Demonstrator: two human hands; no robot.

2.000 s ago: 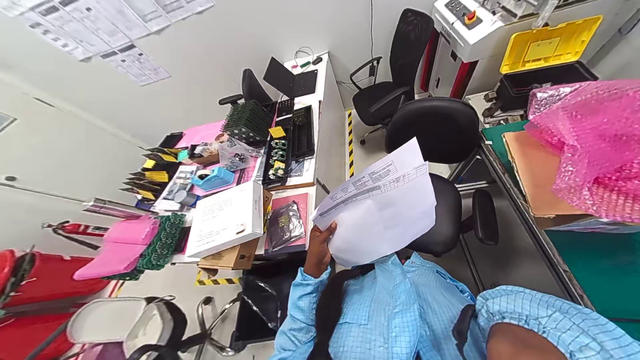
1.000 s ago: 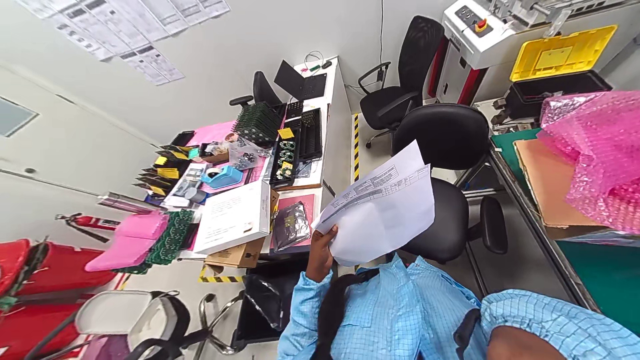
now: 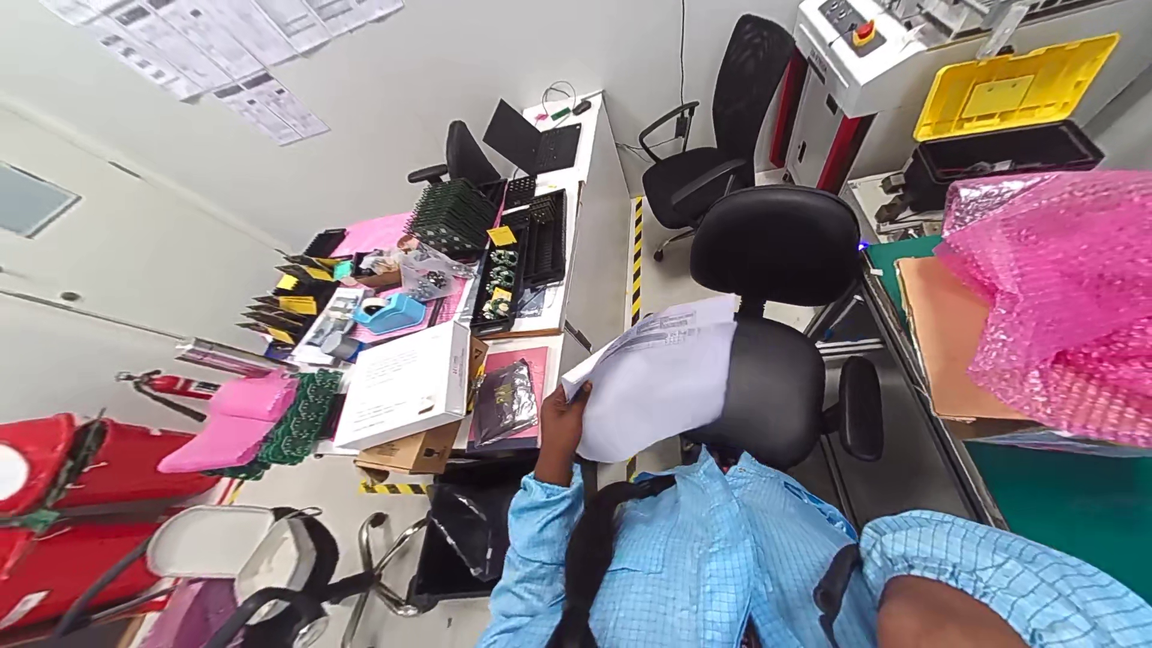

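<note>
My left hand [image 3: 563, 421] is closed on the left edge of several printed paper sheets [image 3: 661, 387], which curl and spread over the seat of a black office chair [image 3: 774, 387]. Left of that hand, a dark plastic bag [image 3: 506, 401] lies on a pink sheet on the white workbench [image 3: 576, 297]. My right forearm [image 3: 945, 616] shows at the bottom right, with its blue checked sleeve pushed up; the right hand itself is outside the view.
The bench bears a white box [image 3: 405, 387], a blue tape dispenser [image 3: 391, 313], black trays [image 3: 544, 238], green circuit boards [image 3: 454, 216] and a laptop [image 3: 535, 144]. Pink bubble wrap [image 3: 1071, 306] and cardboard [image 3: 949, 351] lie on the green-topped table [image 3: 1053, 486] at right. Red bins [image 3: 117, 459] stand at left.
The sheets have tilted and dropped lower, their upper part now curling over.
</note>
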